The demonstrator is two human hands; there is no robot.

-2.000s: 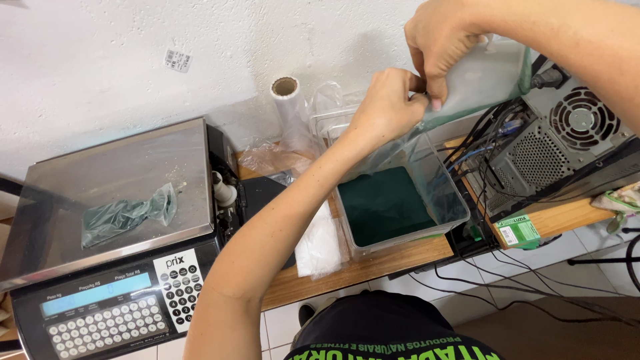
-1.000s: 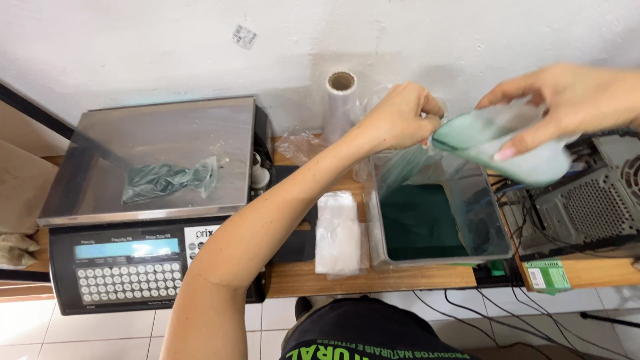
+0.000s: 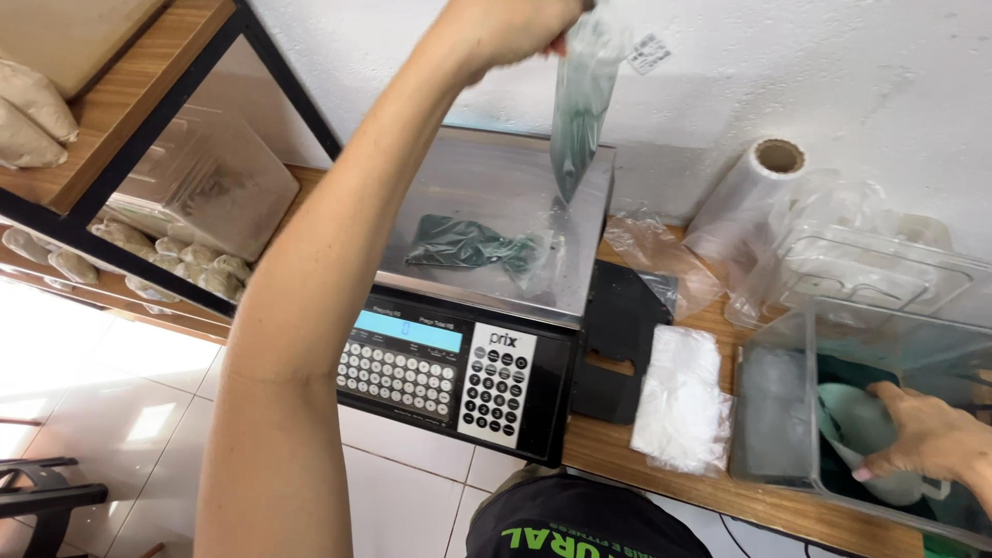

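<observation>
My left hand (image 3: 527,35), at the top edge, grips the top of a clear plastic bag (image 3: 581,108) with dark green powder in its lower end. The bag hangs upright over the steel plate of a digital scale (image 3: 496,174). On that plate lies a twisted plastic bag of dark green powder (image 3: 457,244). At the right, my right hand (image 3: 914,434) holds a translucent plastic cup (image 3: 864,422) with green residue, tilted inside a clear plastic bin (image 3: 775,415) of dark green powder.
A plastic film roll (image 3: 748,182) stands against the wall. White plastic bags (image 3: 682,395) lie stacked between scale and bin. A clear lid (image 3: 883,260) leans behind the bin. At the left, a black-framed wooden shelf (image 3: 147,101) holds filled bags and a plastic container (image 3: 225,174).
My left hand has moved left with the clear bag, from near the bin to over the scale. My right hand has lowered the cup into the bin. The view has swung left.
</observation>
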